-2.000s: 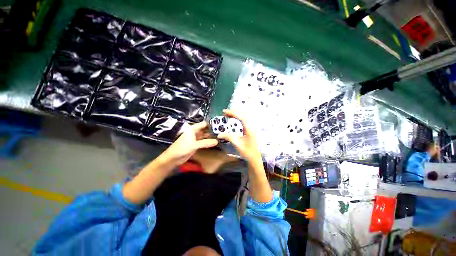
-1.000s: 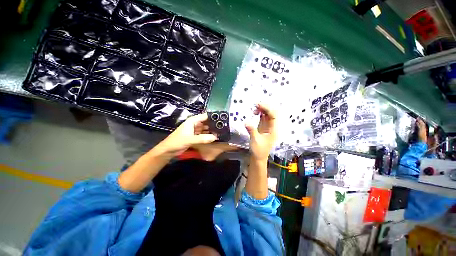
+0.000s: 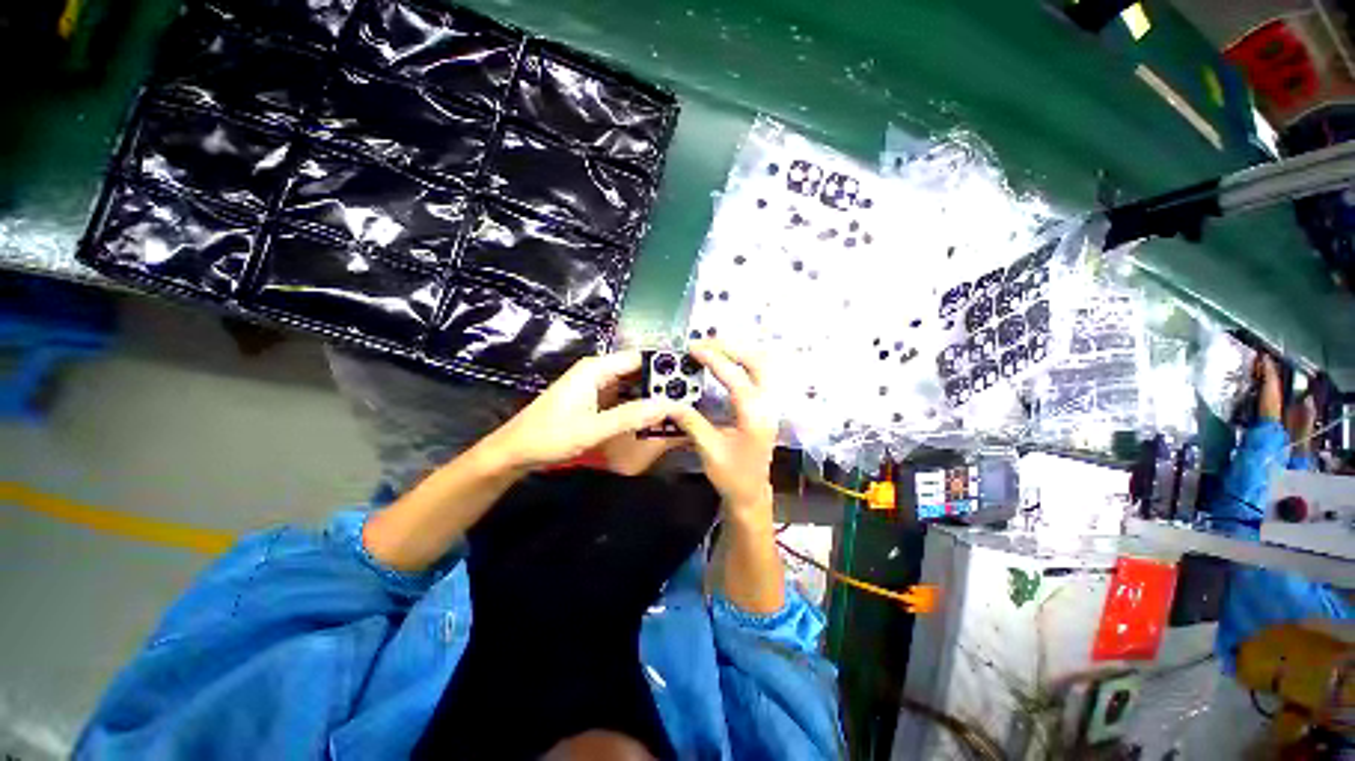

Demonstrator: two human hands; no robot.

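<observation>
A small black camera lens cover (image 3: 673,384) with round ring openings is held up in front of my chest, near the bench edge. My left hand (image 3: 572,415) grips its left side between thumb and fingers. My right hand (image 3: 736,424) has thumb and fingertips on its right side; a pale piece seems to lie on the cover there, too small to make out. Release film sheets (image 3: 765,305) with black dots and rings lie on the green bench just beyond my right hand. Ring-shaped adhesive cutouts (image 3: 996,330) form a dark block on the sheets farther right.
A black compartment tray (image 3: 372,193) under wrinkled plastic lies on the bench at left. At right are a handheld display (image 3: 963,488), orange connectors (image 3: 881,494) with cables, a white machine (image 3: 988,610) and a red card (image 3: 1134,608). Another person's blue sleeve (image 3: 1256,461) shows at far right.
My right hand has moved left from over the film sheets and now touches the cover. My left hand still holds the cover.
</observation>
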